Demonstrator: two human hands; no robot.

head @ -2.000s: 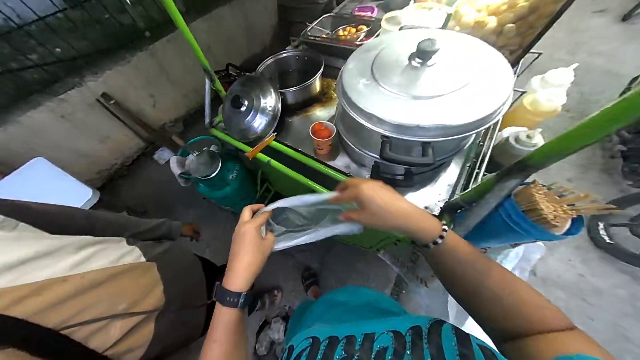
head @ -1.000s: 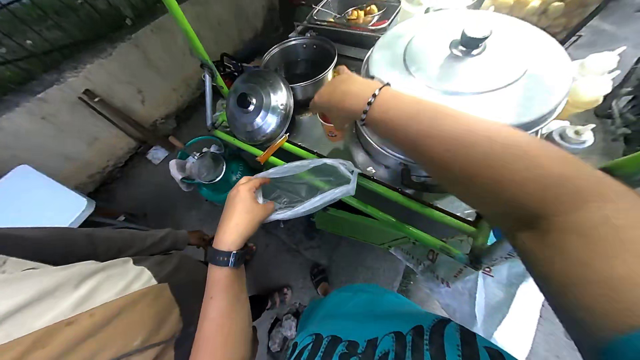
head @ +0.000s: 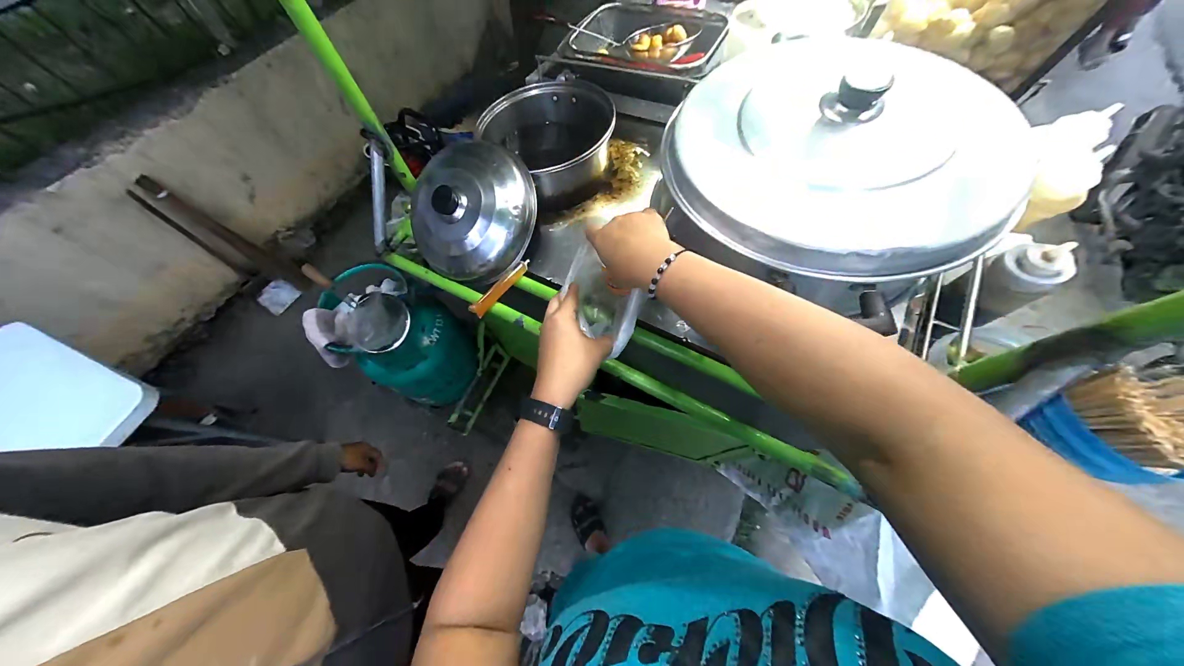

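My left hand [head: 569,347] grips a clear plastic bag [head: 599,301] over the green rail at the cart's front. Above it, my right hand [head: 634,248] is at the bag's upper end, its fingers bent and pointing down; what they hold is hidden. A big steamer pot with a domed aluminium lid [head: 832,148] stands to the right of my hands. Left of them, a steel pot lid with a black knob [head: 474,211] leans against an open steel pot [head: 548,139] with dark liquid. The paper cup seen earlier is not visible.
A green metal rail [head: 703,416] runs along the cart's front. A teal gas cylinder [head: 430,356] stands below on the left. Another person's hand [head: 361,459] is at lower left. Squeeze bottles [head: 1027,268] and a blue container of sticks [head: 1064,439] are at right.
My right hand, a second ago over the paper cup beside the steamer, is now at the bag. My left hand has brought the bag up closer to the cooktop, and the bag now hangs narrower.
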